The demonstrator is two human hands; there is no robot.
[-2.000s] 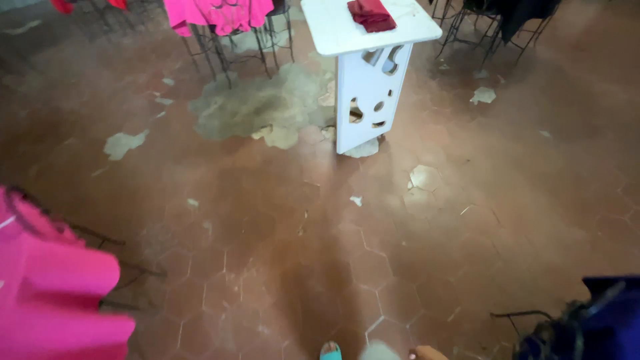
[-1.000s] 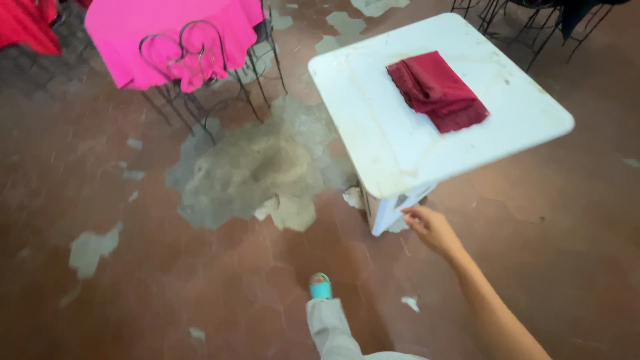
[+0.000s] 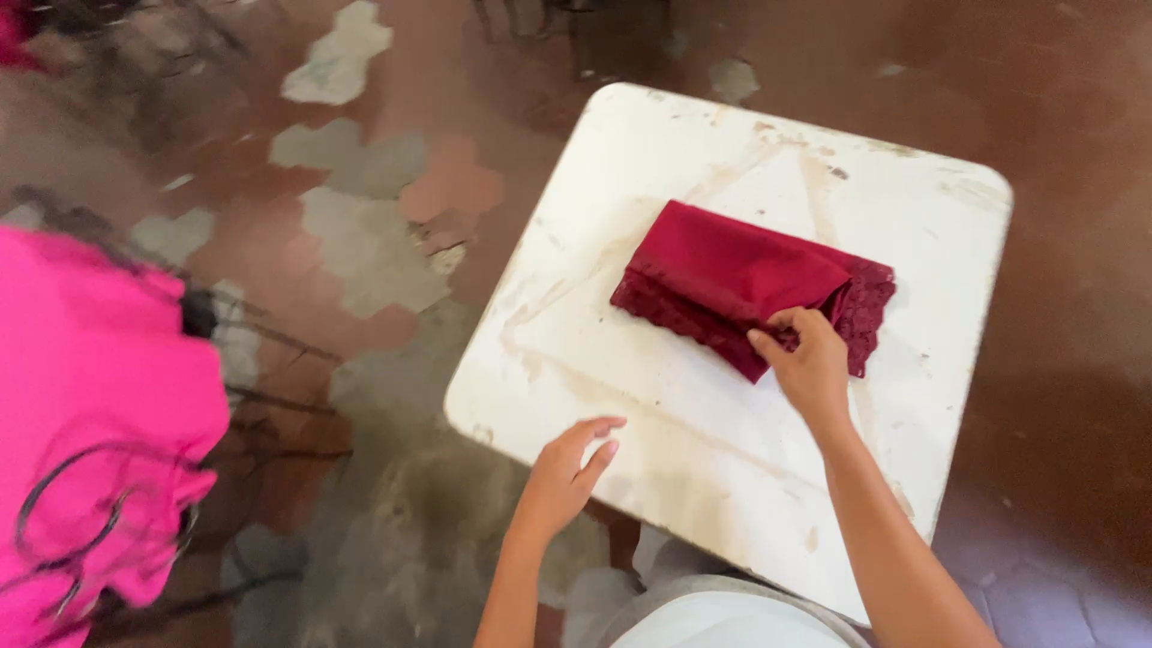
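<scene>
A folded dark red cloth with lace edging [image 3: 738, 261] lies on the white square tabletop [image 3: 576, 360], which is stained and chipped. My right hand [image 3: 805, 360] pinches the cloth's near lace edge between thumb and fingers, toward its right end. Over the tabletop's near left edge is my left hand [image 3: 571, 468], thumb and fingers apart, holding nothing and clear of the cloth.
To the left, a pink cloth [image 3: 108, 360] covers a table, with a black wire-frame chair [image 3: 81, 531] against it. Dark metal furniture legs [image 3: 540, 18] show beyond the tabletop. The reddish tiled floor has worn grey patches [image 3: 360, 243].
The view has moved up close over the white table. My right hand, earlier beside the table's near edge, now grips the cloth, and my left hand has come into view.
</scene>
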